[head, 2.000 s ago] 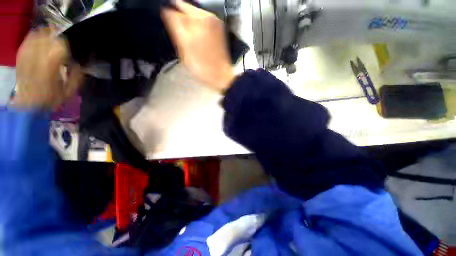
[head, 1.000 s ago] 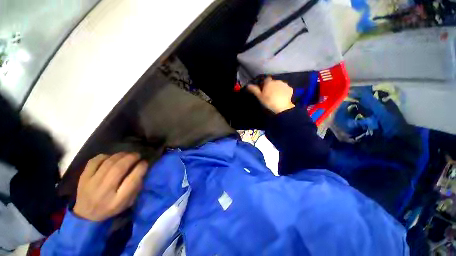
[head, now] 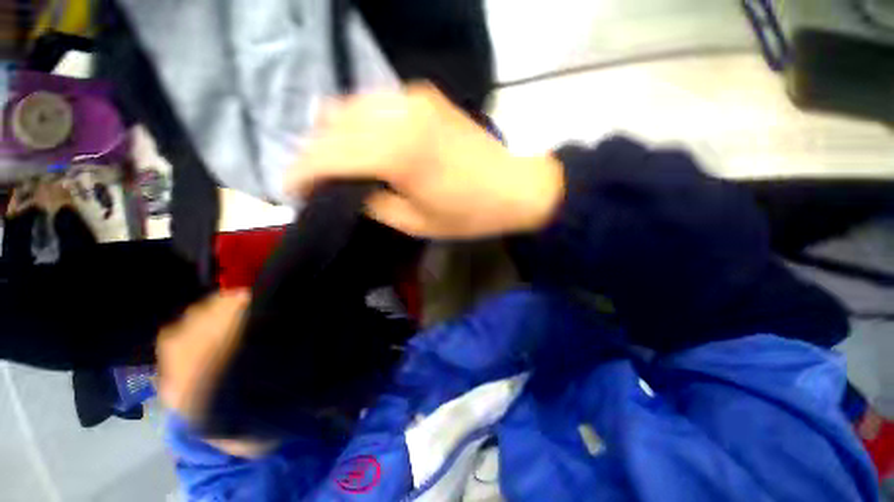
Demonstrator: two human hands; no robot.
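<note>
A garment piece of black cloth with light grey panels (head: 240, 83) lies over the front edge of the white table and hangs down toward the lap. My right hand (head: 422, 162) grips it near the table edge, fingers bent over the cloth. My left hand (head: 206, 358) is lower left, blurred, closed on the black part of the cloth. A black length of cloth (head: 304, 294) runs between both hands. The needle area is out of the picture.
The snips (head: 767, 31) and the black phone (head: 843, 74) lie on the table (head: 627, 118) at the upper right. A purple device with a round disc (head: 42, 121) is far left. A red basket (head: 247, 257) shows under the table edge.
The view has swung back from the lap and the red basket at the right to the table. Both hands, apart a second ago, now hold the black and grey garment piece.
</note>
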